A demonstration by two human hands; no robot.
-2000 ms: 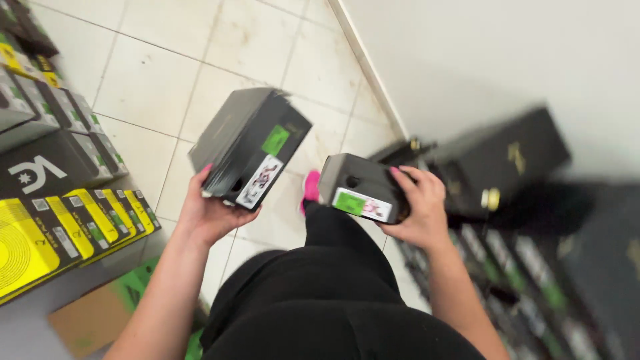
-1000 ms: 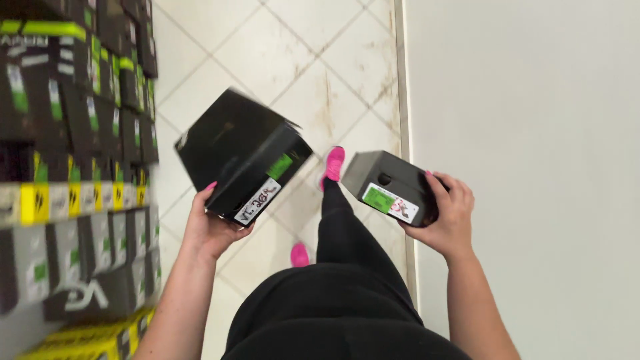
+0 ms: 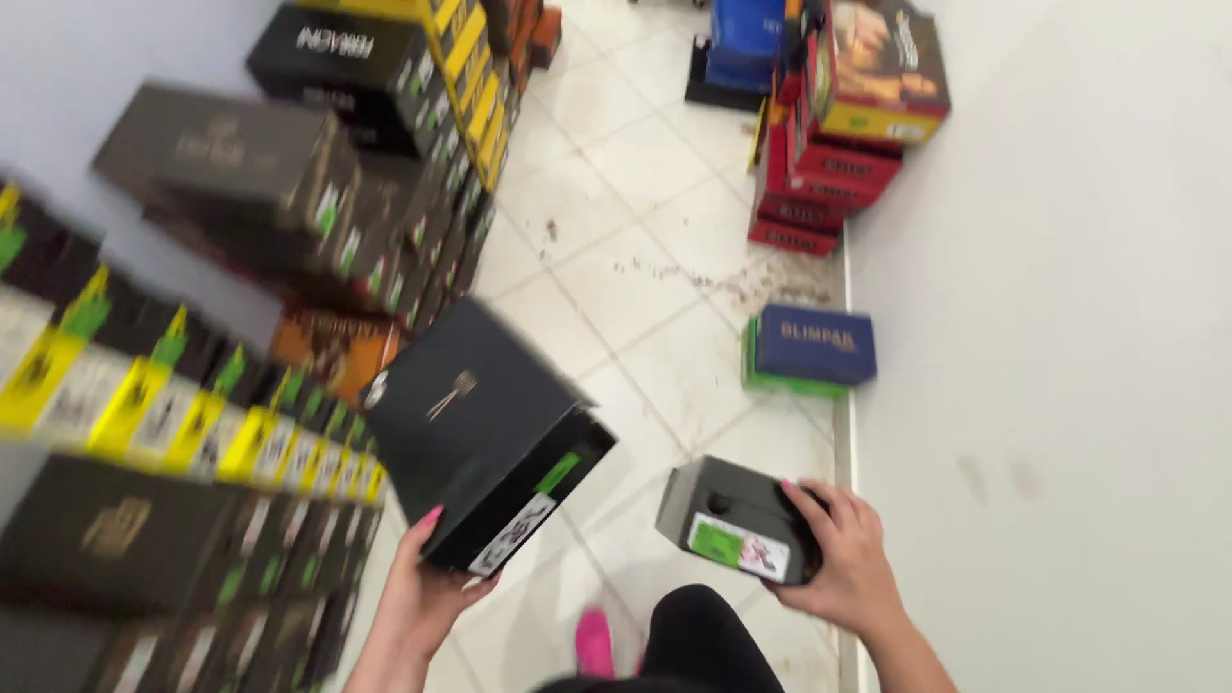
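Observation:
My left hand (image 3: 433,587) grips the lower end of a large black shoebox (image 3: 481,414), its thumb on the near edge and its fingers underneath. That box is tilted, with a gold emblem on the lid and green and white stickers on its end. In my right hand (image 3: 842,553) is a smaller dark grey shoebox (image 3: 741,520), held by its right end. A round hole and a green and white label with handwriting show on its end. The two boxes are apart, both above the tiled floor.
Stacked shoeboxes (image 3: 221,144) line the left side, some with yellow ends (image 3: 472,77). A blue box (image 3: 816,345) on a green one stands by the white wall (image 3: 1049,289) at the right. Farther on are red shoeboxes (image 3: 818,183) and a bright blue box (image 3: 746,43). Pale tiles (image 3: 616,289) run between.
The view has swung from the earlier stretch of stacks to one farther along the aisle, with red and blue boxes by the wall. Both hands still hold the same boxes.

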